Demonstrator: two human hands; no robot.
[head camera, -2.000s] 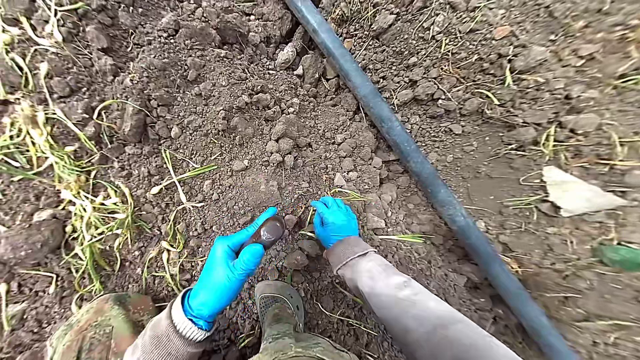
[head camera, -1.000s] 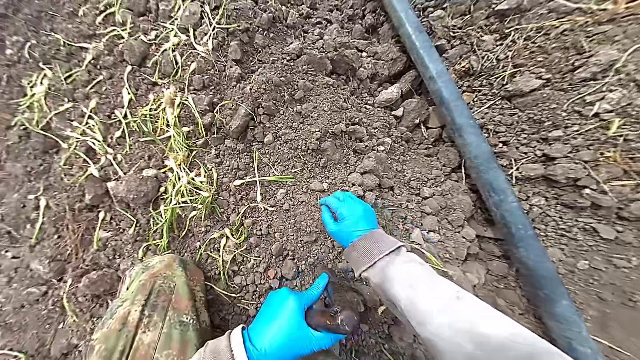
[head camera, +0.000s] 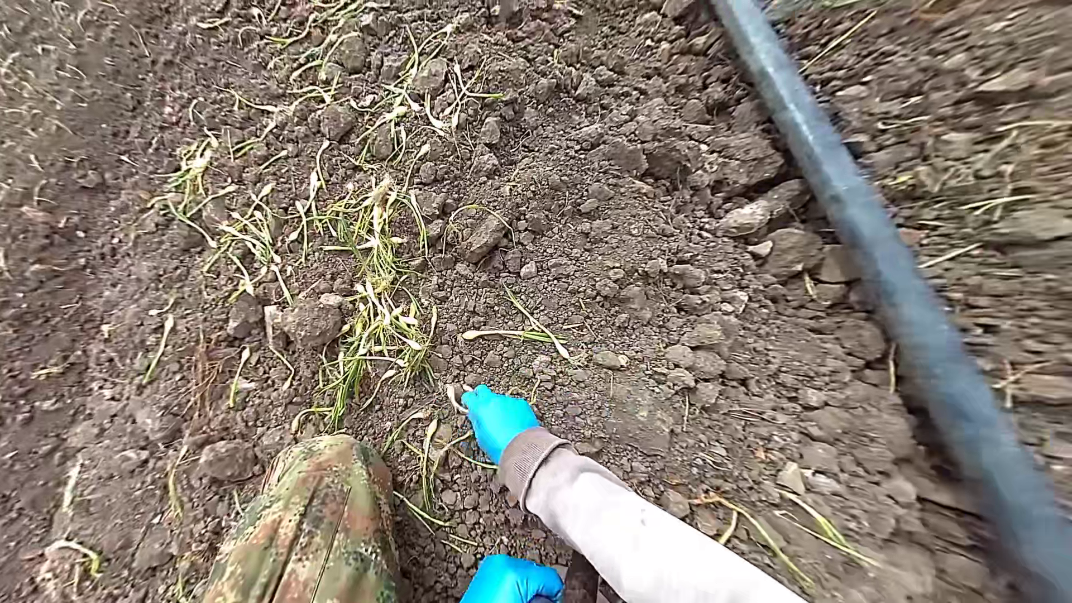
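My right hand (head camera: 500, 421), in a blue glove, reaches over the soil with its fingertips at a pale bulb seedling (head camera: 456, 399); they look closed on it. My left hand (head camera: 512, 579), gloved in blue too, is at the bottom edge, shut around a dark rounded handle (head camera: 580, 578) that is partly under my right sleeve; the tool's far end is hidden. Just above my right hand two seedlings with white bulbs and green leaves (head camera: 515, 334) lie crossed on the soil. To the left lies a tangled heap of similar seedlings (head camera: 381, 327).
A dark pipe (head camera: 871, 243) runs diagonally down the right side. Clods (head camera: 754, 218) lie beside it, and more seedlings (head camera: 251, 234) are scattered at the upper left. My knee in camouflage trousers (head camera: 310, 528) is at the lower left. Loose leaves (head camera: 762, 532) lie at the lower right.
My right hand has moved left, toward the seedlings, and is now at a pale bulb. My left hand still holds the dark handle, now lower in view. The view has shifted left.
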